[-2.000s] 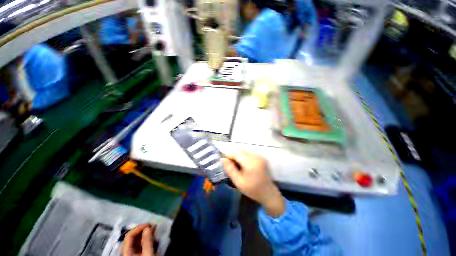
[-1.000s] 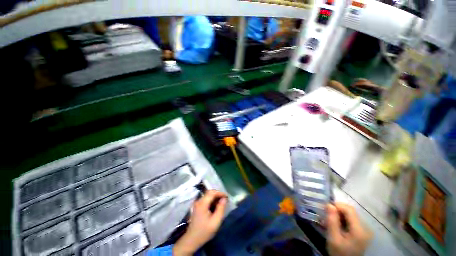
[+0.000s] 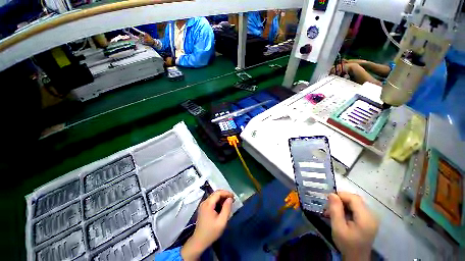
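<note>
My right hand grips the lower right corner of a dark phone-sized housing. The housing is held upright in the air, with pale bars across it, in front of the white machine table. My left hand is at the right edge of the large tray, its thumb and fingers pinching the thin white tray liner. A dark edge shows by its fingertips; what it belongs to is unclear. Several tray pockets hold similar dark housings under the liner.
The left fixture holds a barred part under the beige dispensing head. The right fixture is orange-brown in a green frame. A yellow cloth lies between them. A keypad with orange cable is beyond the tray. People in blue sit behind.
The view has swung left to the tray, then steadied. The housing in my right hand has turned upright. My left hand remains at the tray. The dispensing head stands over the left fixture throughout.
</note>
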